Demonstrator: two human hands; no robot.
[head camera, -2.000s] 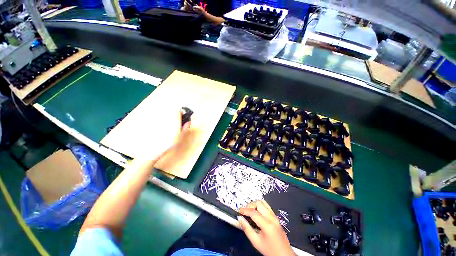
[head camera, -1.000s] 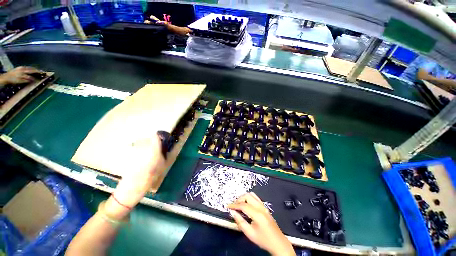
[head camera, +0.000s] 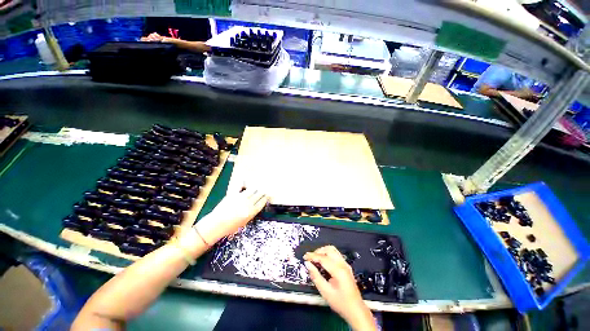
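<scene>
The tan cardboard sheet lies over the right-hand rows of black housings, whose ends show along its near edge. My left hand is at the sheet's near left corner, fingers on its edge. A small dark spot shows at the fingers; I cannot tell what it is. My right hand is over the black parts tray, its fingers closed on a small dark part that they mostly hide. Thin white pins are heaped at the tray's left, and small black parts lie at its right end.
Uncovered rows of black housings lie on tan card at the left. A blue bin of small black parts stands at the right, beside a metal post. Across the dark belt are a wrapped tray stack and other people's arms.
The cardboard sheet has moved from the left rows to the right rows, with my left hand. The left rows are uncovered. The black housing seen in my left hand no longer shows clearly. The view has swung right.
</scene>
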